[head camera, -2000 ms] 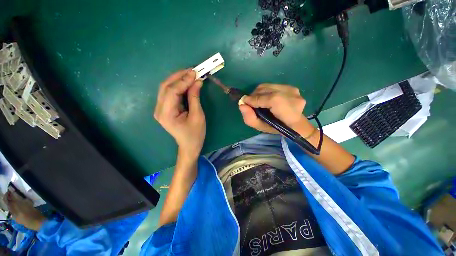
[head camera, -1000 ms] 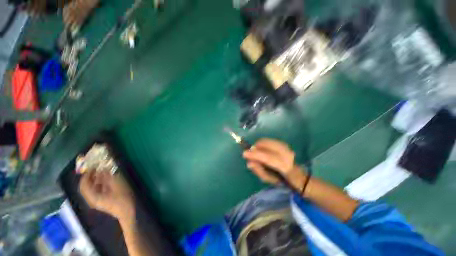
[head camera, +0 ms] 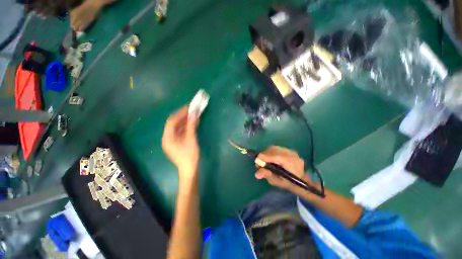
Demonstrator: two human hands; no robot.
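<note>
My left hand (head camera: 181, 139) pinches a small white module (head camera: 199, 102) at its fingertips, above the green mat; the module is slightly blurred. My right hand (head camera: 280, 167) holds the black soldering iron (head camera: 291, 177) like a pen. Its thin metal tip points up and left and is apart from the module. The black tray (head camera: 109, 230) at the lower left holds a pile of white modules (head camera: 109, 182). A loose heap of small black components (head camera: 260, 111) lies on the mat beyond the iron tip.
The black iron stand (head camera: 283, 38) is at the back, beside a pale square box (head camera: 311, 76). A crumpled clear bag (head camera: 390, 60) is at the upper right. A dark gridded piece (head camera: 435, 152) is at the right. A red tray (head camera: 29, 101), blue bin (head camera: 54, 76) and another person's hand (head camera: 83, 16) are at the left.
My left hand was working a module near the iron tip, then was at the tray's pile; now it is right of the tray with a module. The iron stays in my right hand. The view has shifted.
</note>
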